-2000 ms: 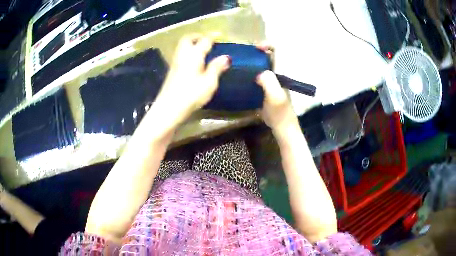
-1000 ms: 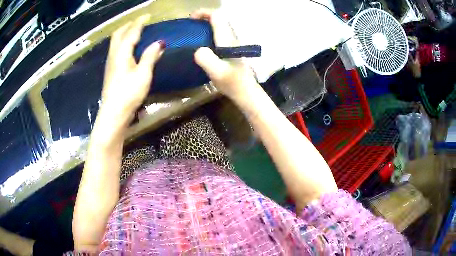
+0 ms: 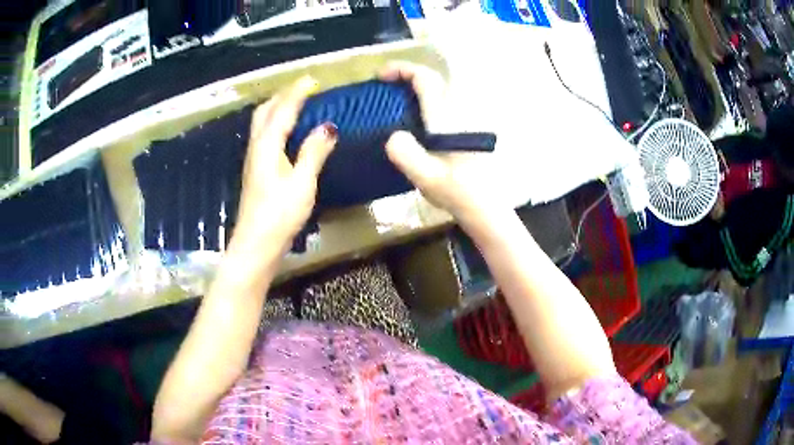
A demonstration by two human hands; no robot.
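Note:
A dark blue ribbed Bluetooth speaker (image 3: 361,117) is held between both hands above the front edge of the bench. My left hand (image 3: 287,161) grips its left end, thumb on the near face; a small yellow finger cot (image 3: 307,84) shows on a fingertip. My right hand (image 3: 428,156) grips its right end, with the thumb on the near face and fingers behind. A dark strap (image 3: 461,142) sticks out to the right past my right hand. The speaker's underside and far side are hidden.
Black sheets (image 3: 187,187) lie along the bench edge at left. Printed carton sheets (image 3: 235,48) lie behind, a white sheet (image 3: 522,104) at right. A white fan (image 3: 679,171) and red crate (image 3: 614,269) are at right. Another person's arm (image 3: 30,407) shows lower left; a person in dark clothes (image 3: 749,204) is at far right.
The camera view has shifted. Both hands have kept hold of the speaker throughout, and its ribbed surface now shows more clearly towards the camera.

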